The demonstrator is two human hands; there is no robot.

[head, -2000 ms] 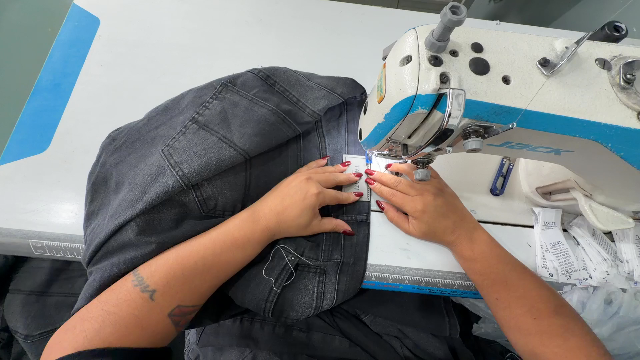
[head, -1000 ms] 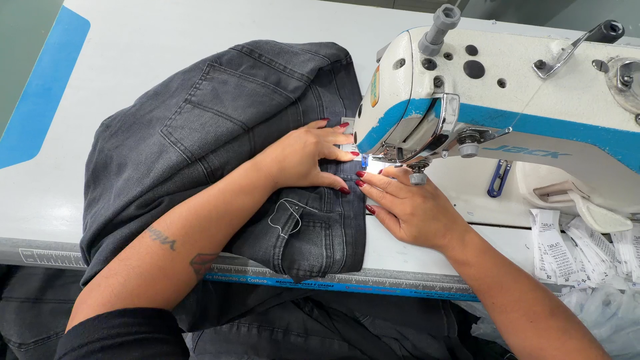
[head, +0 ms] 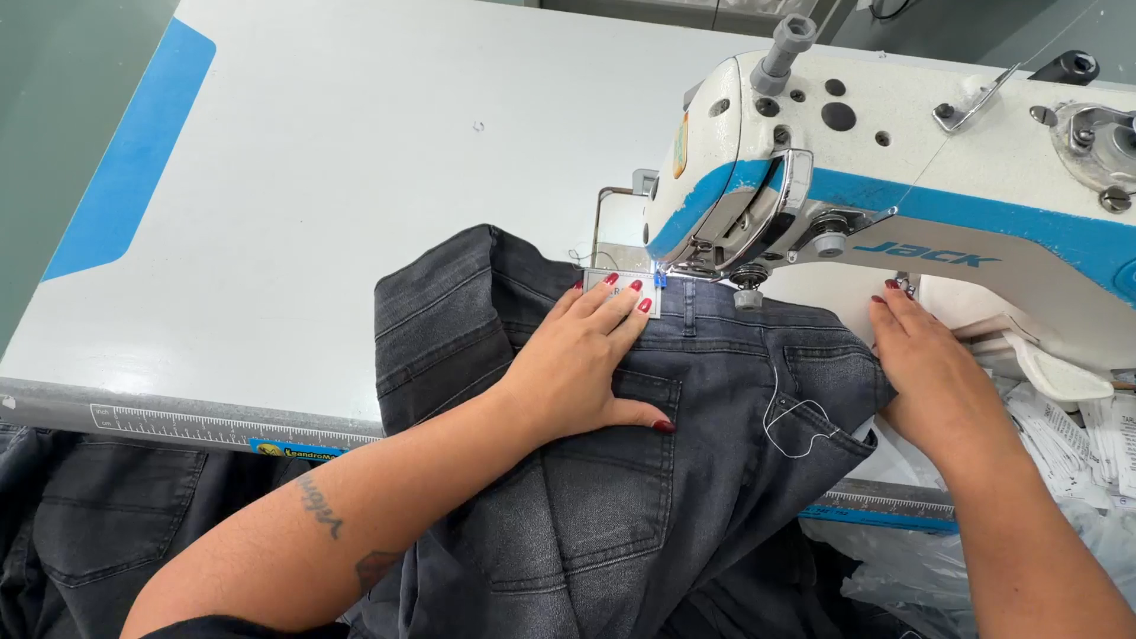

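Observation:
A pair of dark grey jeans [head: 612,497] lies turned under the head of a white and blue Jack sewing machine [head: 958,195]. Its waistband [head: 723,312] runs past the blue-marked presser foot [head: 659,279]. On the waistband, just left of the foot, is a light rectangular patch [head: 603,288] bearing writing. My left hand [head: 581,364] presses flat on the patch and the denim, thumb spread over the back pocket. At the right end of the waistband is my right hand [head: 927,373], its fingertips by a small metal part under the machine arm; whether it grips anything is unclear. Loose white thread [head: 772,435] trails over the front pocket.
More dark jeans [head: 115,506] hang below the table's front edge, which carries a ruler strip [head: 231,426]. White printed labels [head: 1052,426] and clear plastic bags [head: 923,568] are at the right. A wire guide [head: 599,213] stands behind the presser foot.
The jeans have been turned, so the waistband now runs sideways under the machine. My right hand has moved right, away from the presser foot. My left hand still rests on the patch area.

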